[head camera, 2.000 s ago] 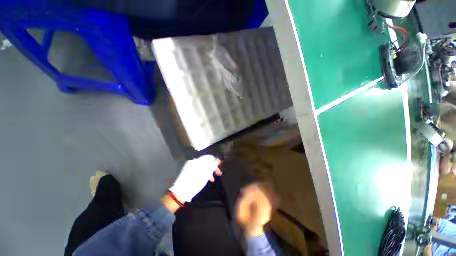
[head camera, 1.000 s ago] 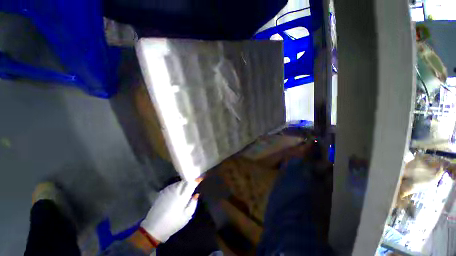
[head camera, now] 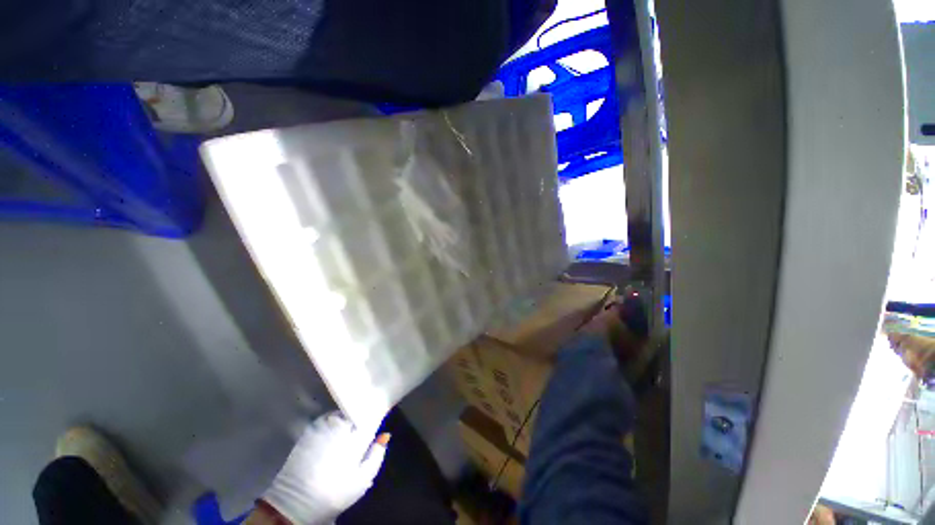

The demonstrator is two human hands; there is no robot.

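Observation:
A large white tray with a grid of pockets [head camera: 349, 246] is tilted below the bench edge, with thin clear plastic lying on it. My left hand [head camera: 326, 467], in a white glove with bare fingertips, is at the tray's lower corner and grips it. My right hand [head camera: 615, 318] is reaching under the bench beyond the tray's right side, above cardboard boxes. It is dark and partly hidden by my sleeve, so what its fingers hold cannot be told.
Brown cardboard boxes [head camera: 502, 390] stand under the bench. The pale bench edge [head camera: 830, 256] and a metal leg [head camera: 641, 133] are at the right. A blue stool [head camera: 103, 154], a person's dark clothing [head camera: 256, 41] and a shoe [head camera: 195, 107] are at the upper left. Blue crates [head camera: 590, 92] stand behind.
The view has dropped below the bench top. My left hand has come onto the tray's corner, and the tray has shifted left in view. My right arm has reached deeper under the bench.

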